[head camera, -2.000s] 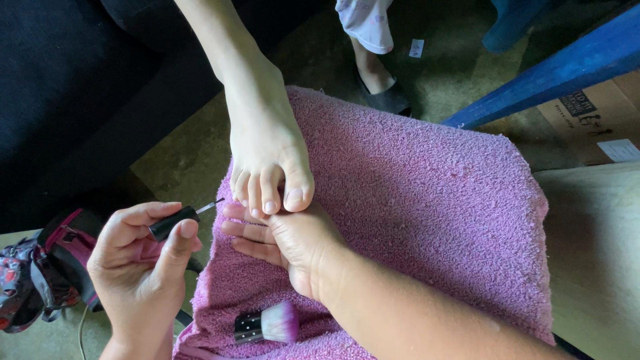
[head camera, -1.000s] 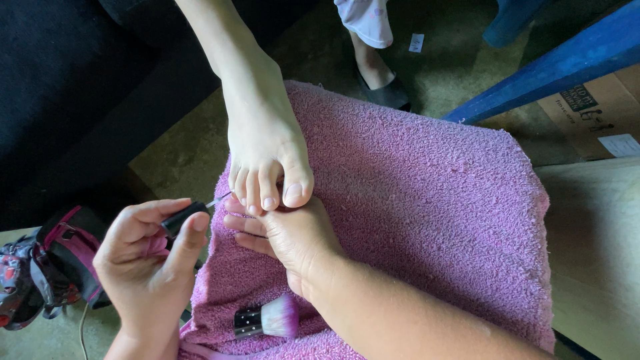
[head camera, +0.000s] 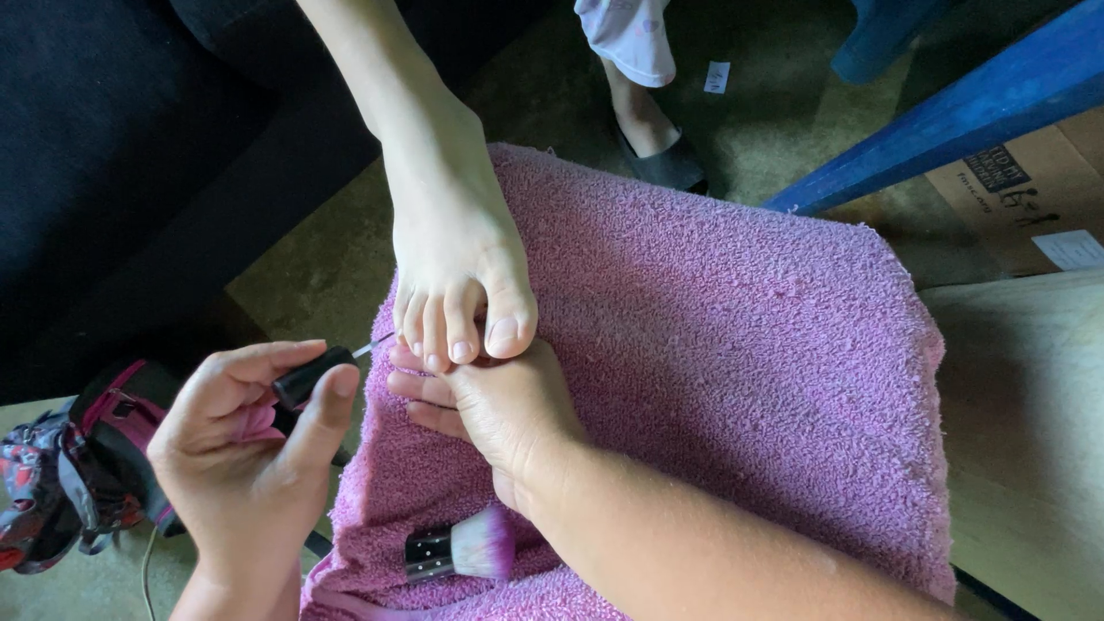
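Note:
My left hand (head camera: 259, 431) holds the black cap (head camera: 312, 378) of a nail polish brush between thumb and fingers. The thin brush (head camera: 373, 344) points at the small toe of another person's bare foot (head camera: 453, 233); whether it touches is too small to tell. Something pink shows in my left palm, mostly hidden by the fingers. Under the toes, my right hand (head camera: 509, 405) supports the foot with its fingers extended; its thumb is hidden. A purple-and-white bristled brush (head camera: 461, 548) with a black dotted handle lies on the purple towel (head camera: 733, 345), below my right wrist.
A dark upholstered seat (head camera: 112, 172) fills the upper left. At the lower left are a patterned bag (head camera: 52, 483) and a cord (head camera: 147, 569). Beyond the towel are another person's shod foot (head camera: 660, 159), a blue beam (head camera: 940, 112) and a cardboard box (head camera: 1026, 198).
My left hand has shifted slightly right since the oldest frame, with the polish brush still in its fingers. My right hand has stayed under the toes.

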